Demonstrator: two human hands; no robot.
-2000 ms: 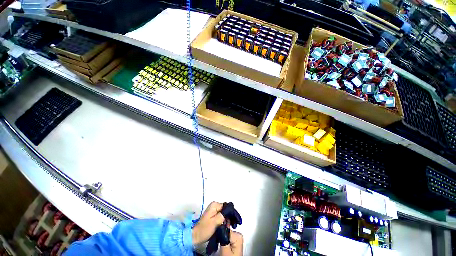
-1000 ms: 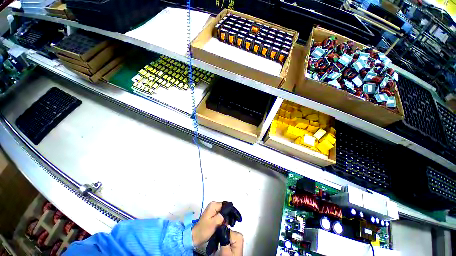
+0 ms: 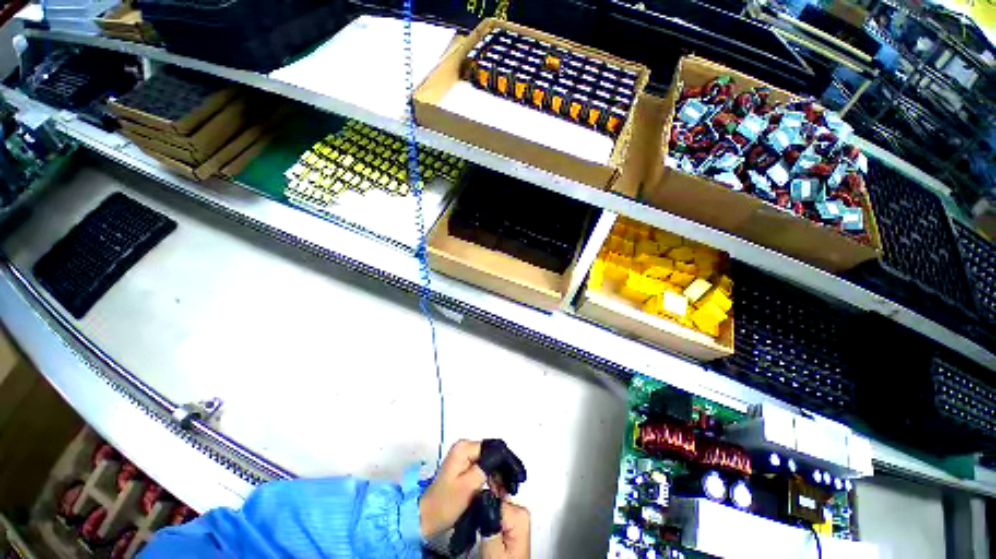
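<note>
My left hand (image 3: 459,486), in a blue sleeve with black finger cots, is over the pale line surface at the bottom centre. My right hand (image 3: 508,533) meets it fingertip to fingertip, its lower part cut off by the frame edge. The fingers are bent together; whether something small is between them cannot be told. A thin blue coiled cord (image 3: 424,286) runs down to my left wrist. To the right lies a green circuit board (image 3: 647,480) with red-copper coils (image 3: 694,445), round capacitors and white-silver blocks. The hands do not touch it.
Shelves behind hold cartons of yellow blocks (image 3: 661,286), orange-black parts (image 3: 555,82) and red-and-silver wound parts (image 3: 770,153). Small yellow-black parts (image 3: 366,164) stand on a white sheet. A black tray (image 3: 104,251) lies far left. A metal rail (image 3: 131,388) and coil trays (image 3: 109,497) are lower left.
The fingers have shifted slightly, with my left fingertips curled closer over the right ones. The hands stay in nearly the same place. The board is almost unchanged in view.
</note>
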